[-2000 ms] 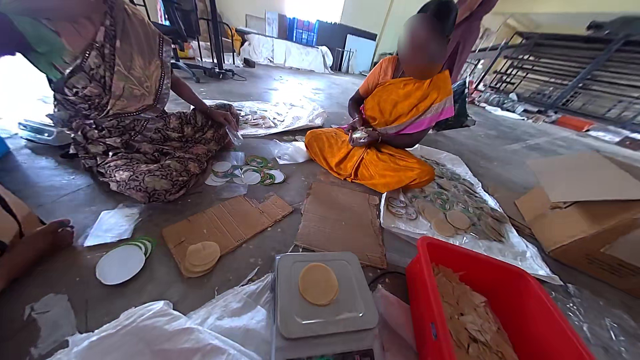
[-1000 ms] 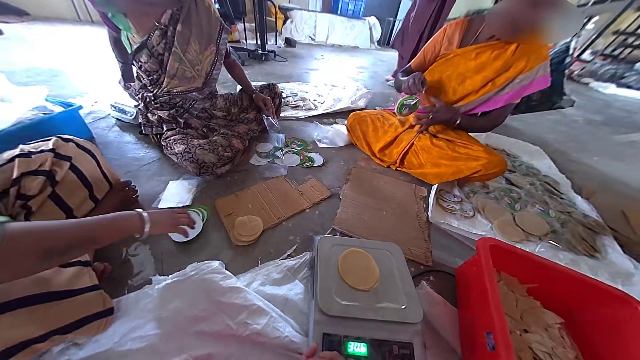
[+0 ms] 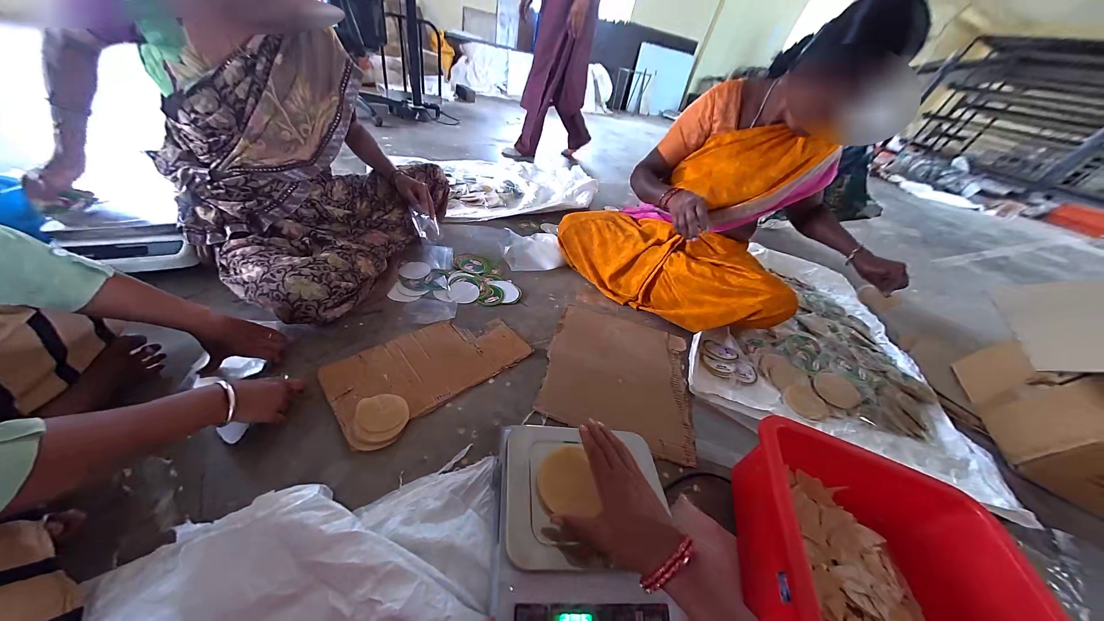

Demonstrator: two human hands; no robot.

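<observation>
In the head view my right hand [image 3: 623, 504], with a red bangle at the wrist, reaches from the lower right over a digital scale [image 3: 526, 552]. Its fingers are extended over the right side of a round, flat tan disc [image 3: 567, 483], and the thumb is at the disc's lower edge. Whether the hand grips the disc cannot be told. The disc sits on the scale's square pan, above a lit green display. My left hand is not in view. Left of the scale, more tan discs [image 3: 379, 416] lie stacked on a piece of cardboard [image 3: 431, 366].
A red plastic tub [image 3: 914, 483] of tan pieces stands right of the scale. White plastic sheeting [image 3: 276, 552] lies at lower left. Another cardboard piece [image 3: 612, 371] is behind the scale. Co-workers sit at left and ahead; one's hands [image 3: 259, 398] are near the left cardboard. Packed discs [image 3: 837, 390] cover a right-hand sheet.
My right hand has come over the disc on the scale. The co-worker at left has both arms extended now. The co-worker in orange has moved one hand out to the right.
</observation>
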